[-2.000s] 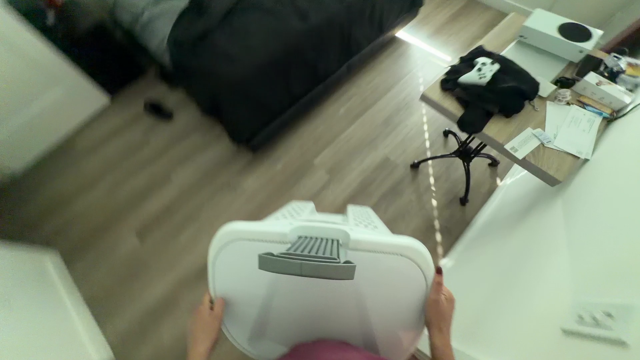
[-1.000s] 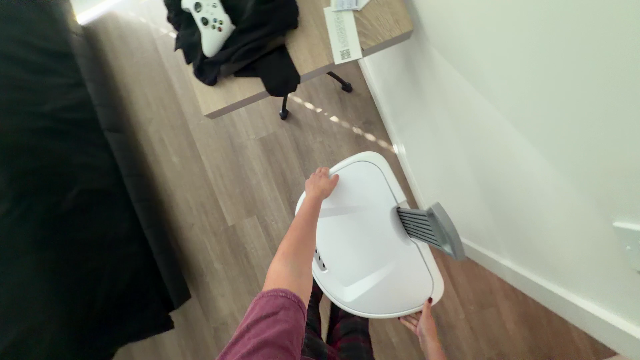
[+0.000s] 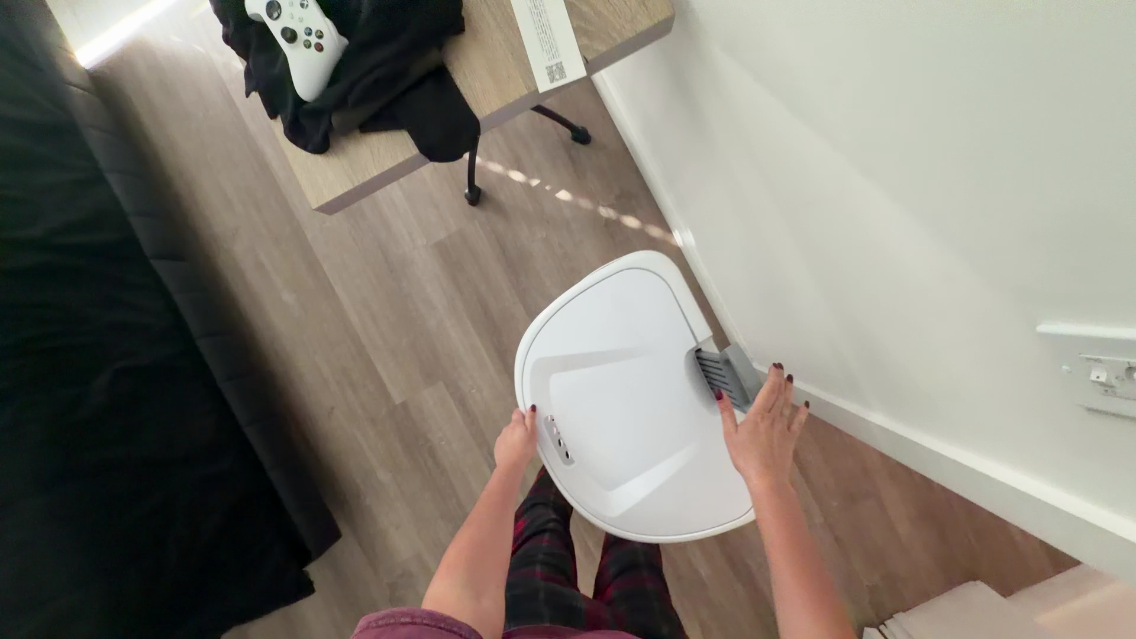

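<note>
A rounded white plastic lidded appliance or container [image 3: 621, 390] is in front of my legs, close to the white wall. A grey ribbed plastic piece [image 3: 729, 374] juts from its right side, and a small slot with dark marks lies near its left rim. My left hand [image 3: 516, 439] grips the left rim, its fingers partly hidden beneath. With fingers spread, my right hand [image 3: 765, 426] is at the grey piece, its thumb over or against it; whether it presses there I cannot tell.
A wooden desk [image 3: 497, 75] carries black cloth [image 3: 399, 80], a white game controller [image 3: 306, 44] and a printed card [image 3: 548, 40]. Below are black caster legs [image 3: 473, 182]. A black-covered bed or sofa [image 3: 115, 399] lies left; a wall outlet [image 3: 1100, 373] is right.
The view has swung toward the wall and desk. My left hand has gone from the far rim to the left rim, and my right hand from the near rim up to the grey piece.
</note>
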